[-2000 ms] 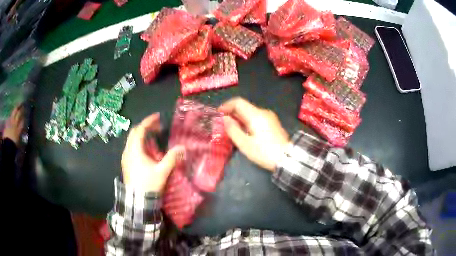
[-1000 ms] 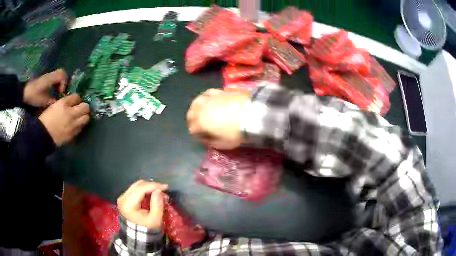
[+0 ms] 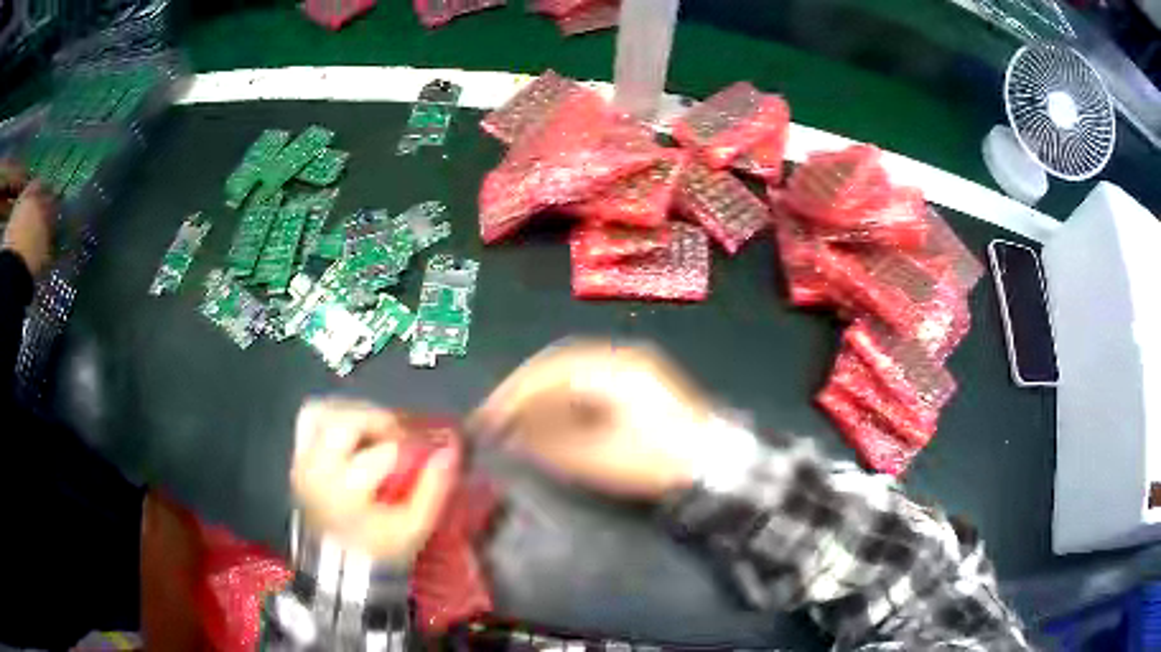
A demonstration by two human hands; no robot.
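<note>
My left hand (image 3: 369, 478), blurred, is closed around a red anti-static bubble bag (image 3: 448, 576), which hangs below it near the bench's front edge. My right hand (image 3: 592, 414), blurred, is just right of the bag's upper end with its fingers bent towards it. I cannot tell what the right fingers hold. Green circuit boards (image 3: 283, 229) lie in a loose pile at the left, with one board (image 3: 443, 310) at the pile's right side. Bagged circuit boards (image 3: 639, 261) are heaped at centre back, and another heap of bagged circuit boards (image 3: 879, 274) lies at the right.
A smartphone (image 3: 1024, 313) and a white box (image 3: 1105, 382) are at the right. A small fan (image 3: 1059, 112) stands upper right. A white rail (image 3: 509, 89) and upright post (image 3: 644, 57) border the green conveyor belt (image 3: 497, 45). Another person's hand (image 3: 28, 227) is far left.
My right hand has left the bench centre, where a bagged board lay, and come nearer my left hand. The neighbour's hands have withdrawn from the board pile. The view has shifted.
</note>
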